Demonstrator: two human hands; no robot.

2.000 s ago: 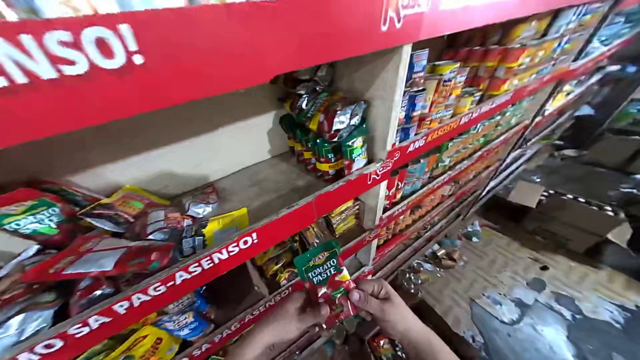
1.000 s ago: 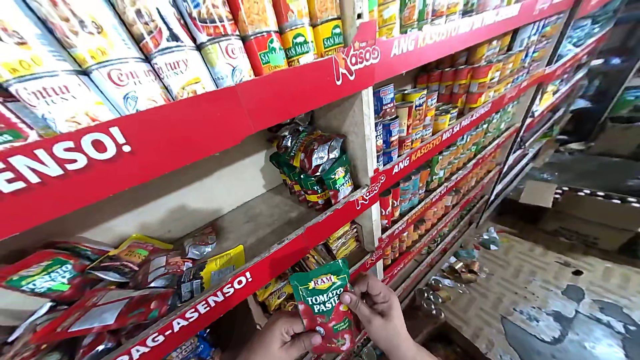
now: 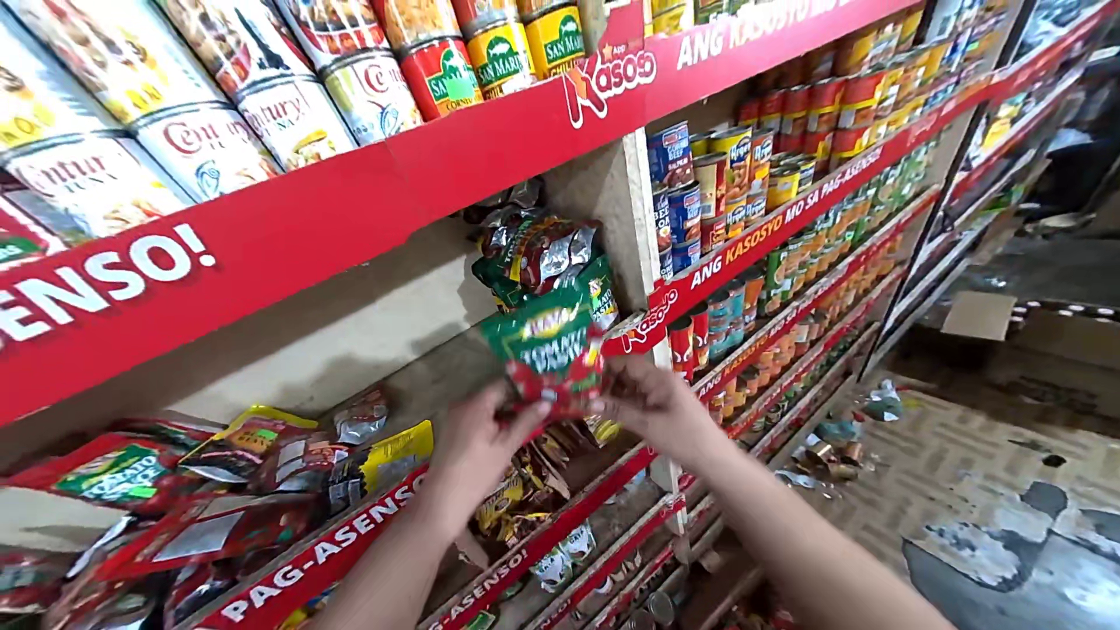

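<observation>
A red and green tomato paste pouch (image 3: 553,346), slightly blurred, is held between my two hands at the front of a shelf. My left hand (image 3: 486,442) grips its lower left side, and my right hand (image 3: 652,402) pinches its right edge. Right behind it, against the wooden divider, stands a pile of similar tomato paste pouches (image 3: 547,249). Farther left on the same shelf lie loose sauce pouches (image 3: 201,525), among them a red tomato sauce pouch (image 3: 118,472) and a yellow-edged packet (image 3: 385,459).
Tuna cans (image 3: 206,149) line the shelf above. Beyond the wooden divider (image 3: 626,210), stacked cans (image 3: 735,175) fill more shelves with red printed edge strips (image 3: 560,149). Crumpled litter (image 3: 831,446) lies on the worn floor, with an opened cardboard box (image 3: 980,315) farther back.
Both hands have raised the pouch from in front of the lower shelf edge to the front of the piled pouches. The view has shifted, showing more of the upper shelf.
</observation>
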